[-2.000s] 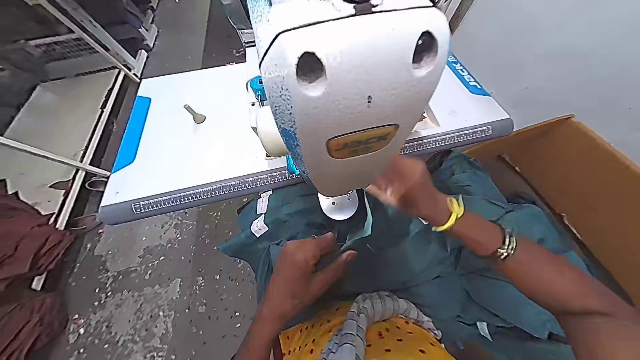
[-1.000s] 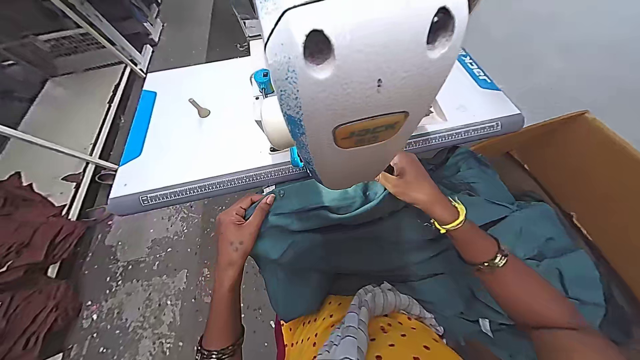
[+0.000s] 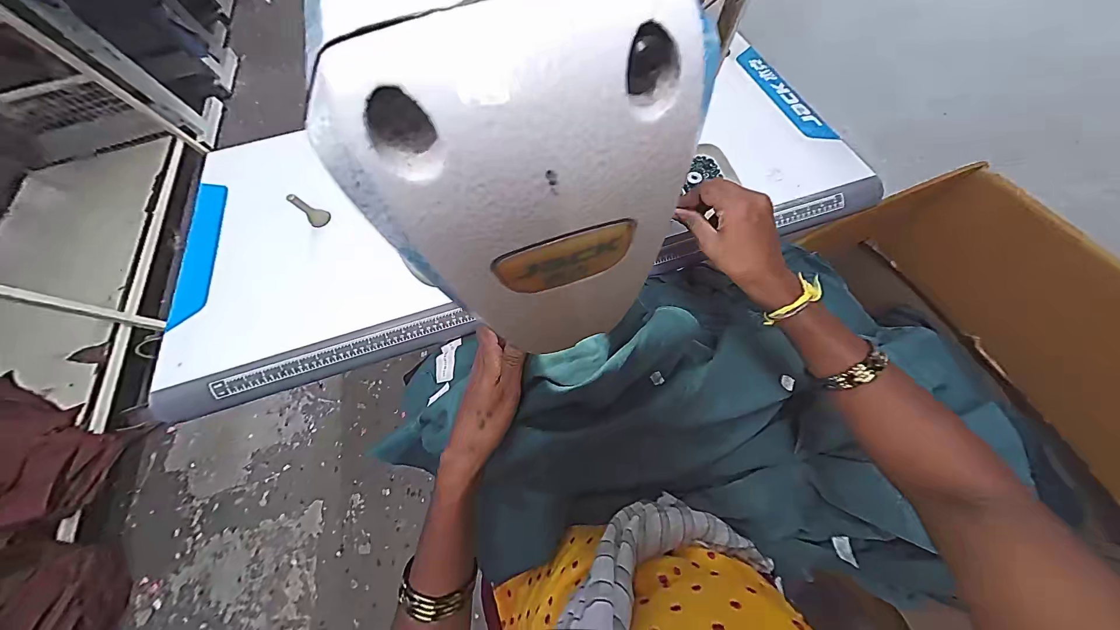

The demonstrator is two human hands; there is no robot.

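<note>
The white head of a JACK industrial sewing machine point(image 3: 516, 166) fills the upper middle of the head view. Below its tip, my left hand point(image 3: 490, 394) lies at a dark teal garment point(image 3: 717, 420), its fingertips partly hidden by the machine head. Whether the fingers pinch the cloth cannot be told. To the right of the machine head, my right hand point(image 3: 731, 227) has thumb and forefinger drawn together beside a small round tray of dark buttons point(image 3: 703, 171); anything between the fingertips is too small to tell. The garment spreads over the lap and carries small white labels.
A spoon-shaped piece point(image 3: 310, 211) lies on the white machine table point(image 3: 262, 271), whose front edge bears a ruler strip point(image 3: 341, 352). A cardboard box point(image 3: 980, 254) stands at the right. Maroon cloth point(image 3: 52, 464) hangs at the left by a metal rack point(image 3: 118, 324).
My right hand has moved from the cloth under the machine head up to the right side of the table. My left hand has shifted along the garment toward the machine's tip. The view is nearer the machine.
</note>
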